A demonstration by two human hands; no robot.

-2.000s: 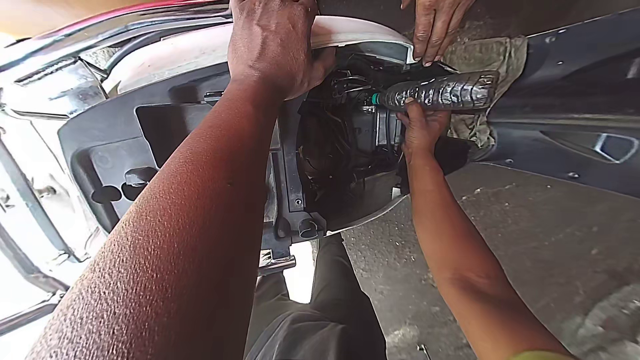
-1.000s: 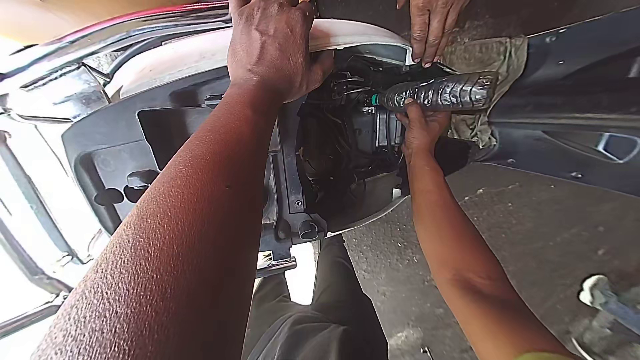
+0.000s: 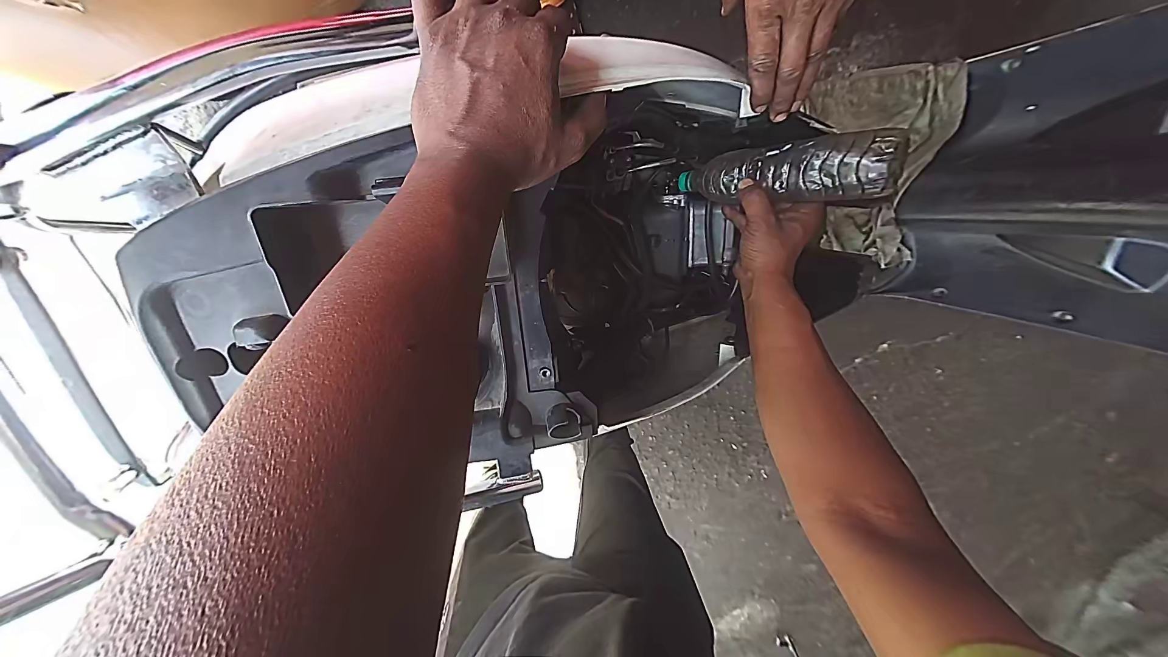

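My left hand [image 3: 497, 91] lies over the pale side panel [image 3: 652, 66] of an opened scooter body, with its fingertips cut off by the top edge of the view. A bit of something orange [image 3: 553, 4] shows by those fingers. My right hand [image 3: 776, 233] grips a clear ribbed plastic bottle [image 3: 808, 169] from below. The bottle lies nearly level, its green cap end [image 3: 684, 182] pointing left over the dark bay [image 3: 593, 265] with wires and metal parts. Whether liquid flows cannot be told.
Another person's hand [image 3: 789, 55] touches the panel's right end. A stained cloth [image 3: 912, 105] lies behind the bottle, on the scooter's dark bodywork [image 3: 1049, 173]. At left are the black plastic storage tray [image 3: 182, 283] and metal tubes [image 3: 68, 365]. Concrete floor [image 3: 1004, 438] shows below right.
A shoe seen at the lower right one second ago is out of view now. Both my hands and the bottle have stayed in about the same place.
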